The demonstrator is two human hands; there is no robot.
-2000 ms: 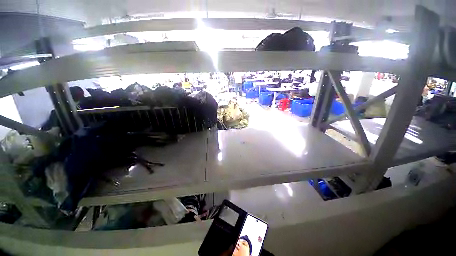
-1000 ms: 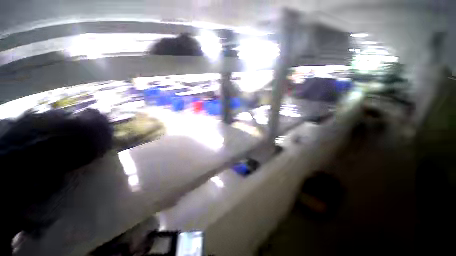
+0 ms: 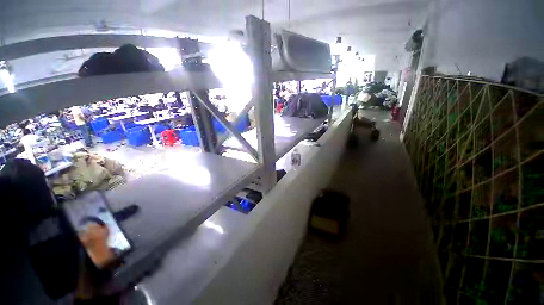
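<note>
A smartphone (image 3: 113,245) with a brightly lit screen is tilted at the lower left, in front of the rack shelf. Its opened dark case (image 3: 52,253) lies along its left side and blends into the dark area there. An orange-brown shape shows over the screen; I cannot tell whether it is a picture or a finger. My left hand (image 3: 88,287) is dim and blurred below the phone and appears to hold it. Most of that hand is hidden in shadow. My right hand is not in view.
A storage rack (image 3: 260,101) with shiny shelves stands left of a low white wall (image 3: 250,250). A clear bottle (image 3: 296,157) is by the wall. A dark box-like object (image 3: 329,213) is on the walkway floor (image 3: 382,238). A lattice rack (image 3: 477,179) lines the right.
The view has swung right, bringing the walkway and lattice rack into sight. The phone has moved from bottom centre to the lower left and sits higher and larger in the picture.
</note>
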